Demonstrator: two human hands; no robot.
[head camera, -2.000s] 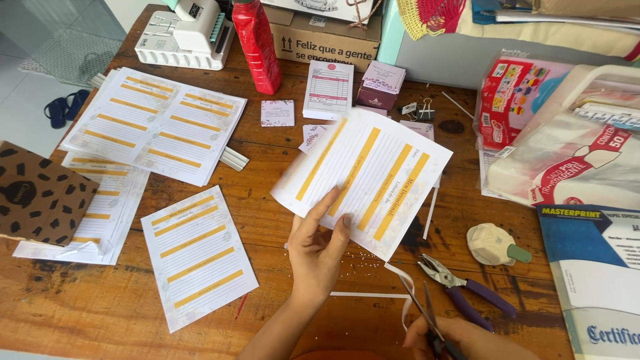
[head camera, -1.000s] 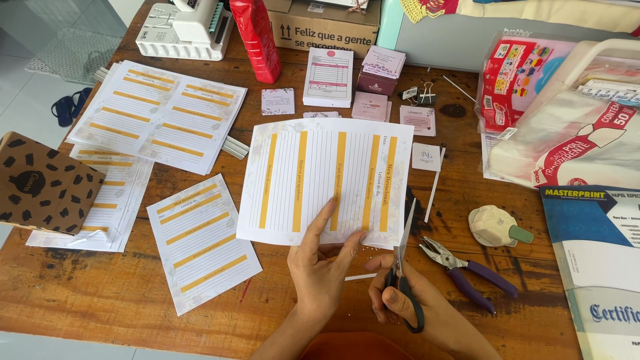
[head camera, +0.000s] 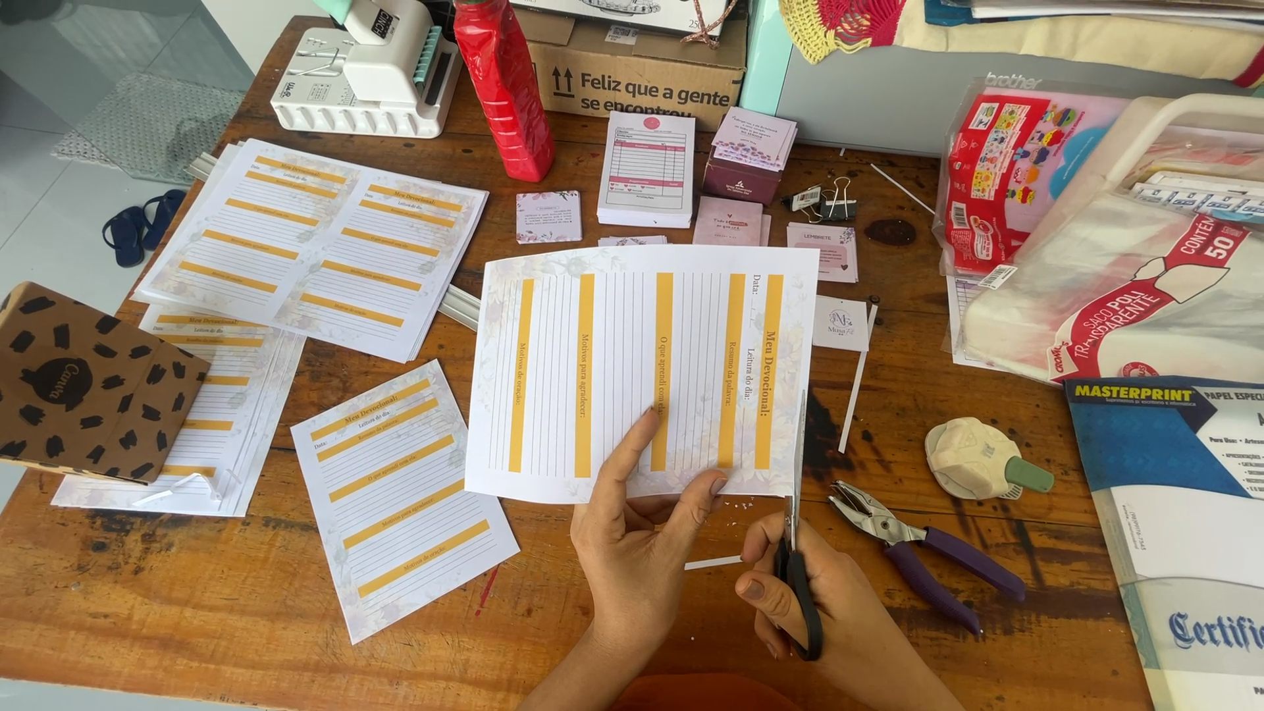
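Note:
My left hand (head camera: 642, 533) holds a printed planner page (head camera: 632, 375) by its lower edge, fingers in front and the page turned sideways. In my right hand (head camera: 805, 592) are black-handled scissors (head camera: 798, 583), their blades upright at the page's right edge. A similar loose page (head camera: 405, 504) lies on the table to the left of the held one. Farther left are a stack of two-panel printed sheets (head camera: 316, 247) and more sheets (head camera: 212, 395) partly under a patterned brown box (head camera: 94, 385). Purple-handled hole-punch pliers (head camera: 918, 553) rest to the right of my right hand.
A cream corner punch (head camera: 978, 459) sits beyond the pliers. Thin paper strips (head camera: 857, 380) lie on the wooden table. Behind are a red bottle (head camera: 504, 89), a white punching machine (head camera: 365, 79), a pad of printed forms (head camera: 647, 168), small cards and binder clips. Plastic-wrapped packs (head camera: 1136, 286) cover the right side.
The page has gone from tilted to nearly upright, held sideways. The scissors have moved up to its right edge. The strip that hung at the page's corner two seconds ago no longer hangs there.

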